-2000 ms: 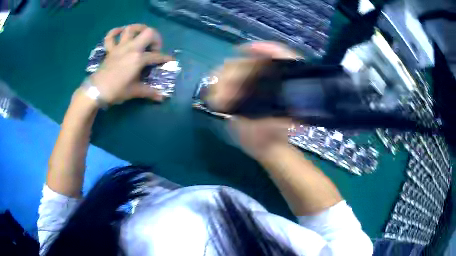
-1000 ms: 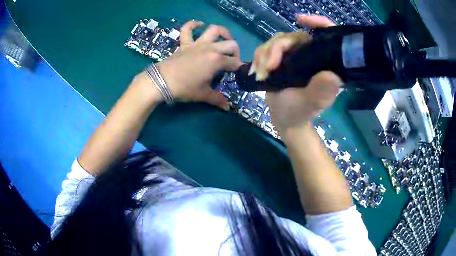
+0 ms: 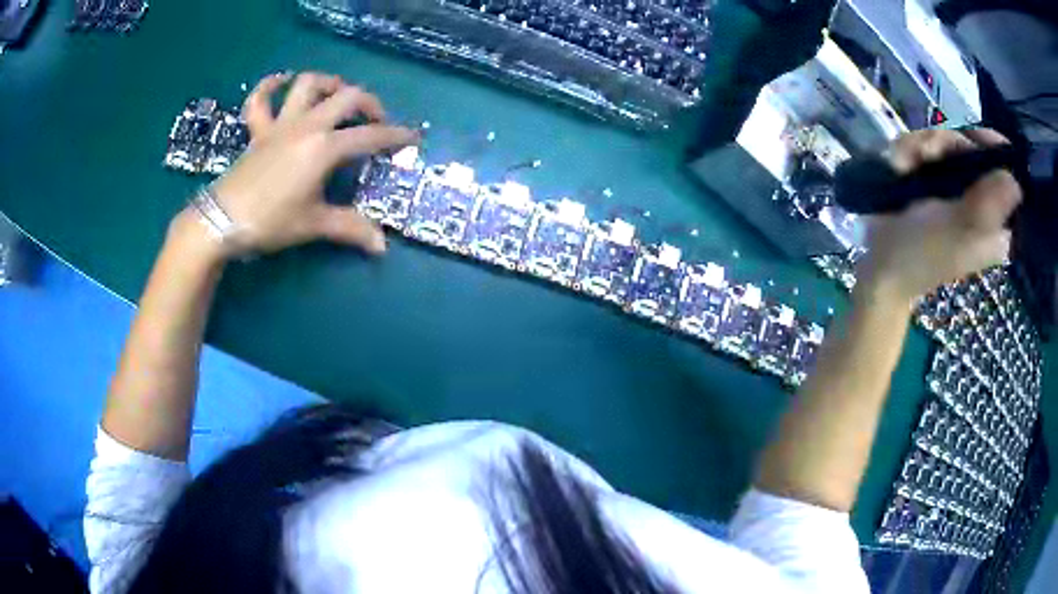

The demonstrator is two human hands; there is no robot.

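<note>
A row of circuit boards [image 3: 557,240] runs slantwise across the bench, touching side by side, with white connectors and thin wires along its upper edge. My left hand [image 3: 304,168] lies over the row's left part, thumb at its lower edge and index finger at its upper edge. The part under the palm is hidden, and I cannot tell whether the hand grips a board. My right hand [image 3: 942,226] is shut on the black electric screwdriver [image 3: 911,180], slightly blurred, at the right. Its front end is beside the pale screw feeder [image 3: 772,145].
Stacked clear blister trays [image 3: 557,52] with dark parts stand at the back. Dense fanned rows of boards [image 3: 957,453] cover the right side. A white machine [image 3: 917,70] stands behind the feeder. Small dark parts [image 3: 108,14] lie at the far back left.
My right hand has moved right with the screwdriver, from the row to the feeder. The middle boards are now uncovered. The view has shifted, and my left hand remains over the row.
</note>
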